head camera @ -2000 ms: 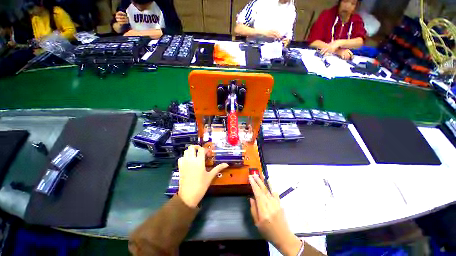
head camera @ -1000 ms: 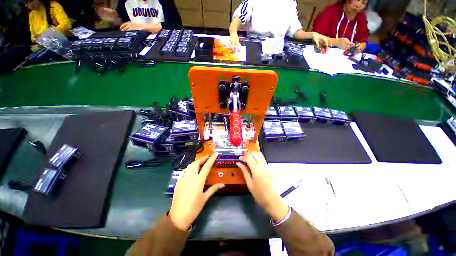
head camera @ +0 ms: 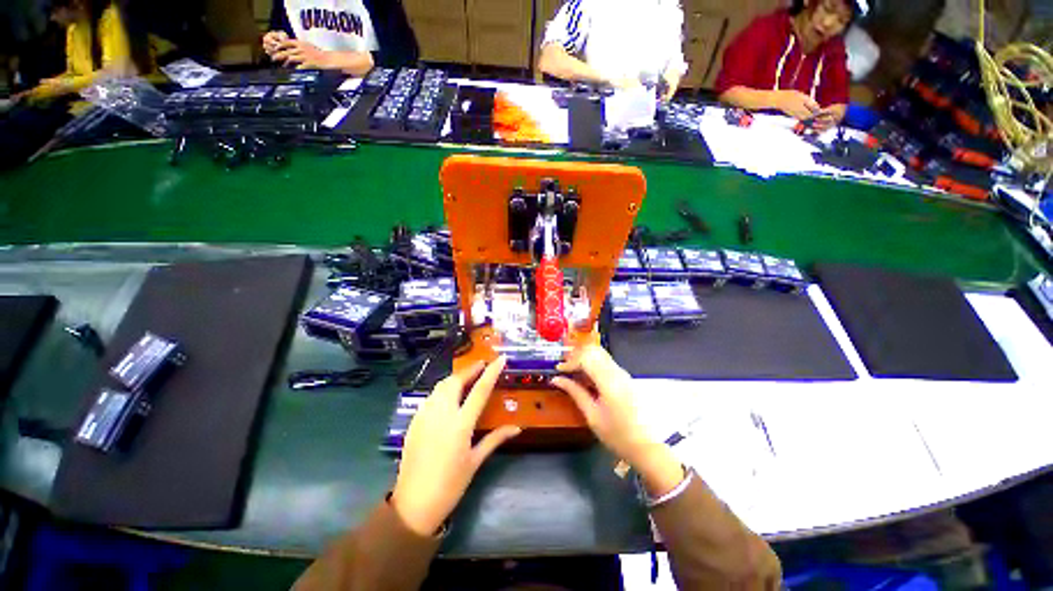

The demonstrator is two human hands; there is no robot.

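The orange test fixture [head camera: 543, 242] stands upright in front of me. Its red clamp handle [head camera: 551, 303] points down over the clear acrylic block [head camera: 514, 314]. A black boxed device [head camera: 529, 363] sits under the clamp, with small red lights glowing below it. My left hand [head camera: 445, 433] has its fingertips on the device's left end, its thumb spread over the fixture base. My right hand [head camera: 612, 404] has finger and thumb at the device's right end. Fingertips partly hide both ends.
Piled devices [head camera: 352, 312] lie left of the fixture. Black mats [head camera: 191, 381] flank it, with device rows at right. White paper [head camera: 797, 444] covers the right bench. A small plug [head camera: 622, 469] shows beside my right wrist. People sit opposite.
My right hand has moved from the red switch at the base's front right up to the device's right end. My left hand has shifted slightly down. The plug by my right wrist has come into view.
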